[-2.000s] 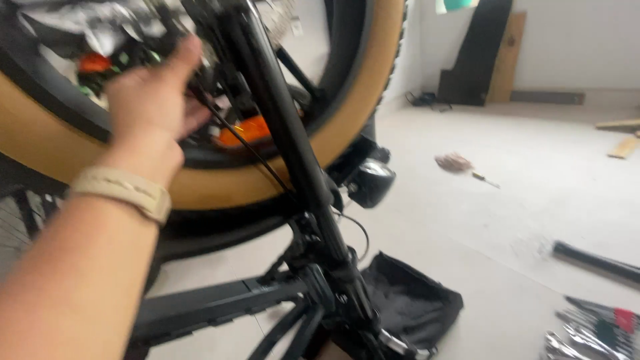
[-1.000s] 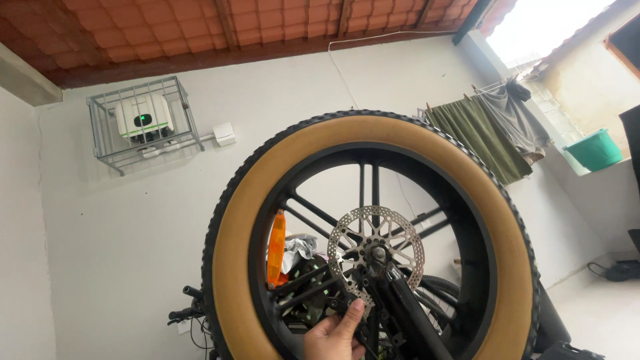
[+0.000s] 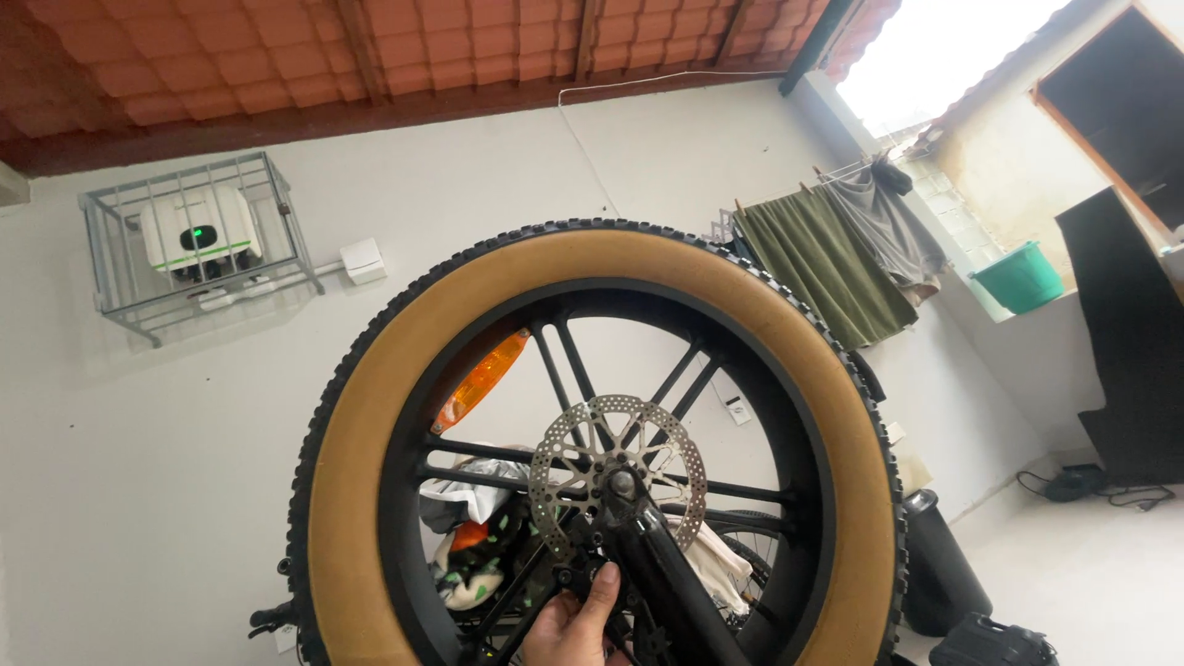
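A fat bicycle wheel with a tan-sided knobby tire and black spokes stands upright in the black fork leg. Its perforated disc brake rotor faces me around the hub. My left hand is at the bottom centre, thumb up, with thumb and fingers on the black brake caliper beside the fork leg. An orange reflector sits between spokes at the upper left of the rim. My right hand is out of view.
Cloths and other items show through the spokes. A caged white device hangs on the wall. Towels hang at the right, near a green basin. A black cylinder and a black case stand at lower right.
The view has swung up from the floor to the wheel and wall. My left hand, earlier blurred near the wheel's spokes, has been at the brake caliper since about a second ago.
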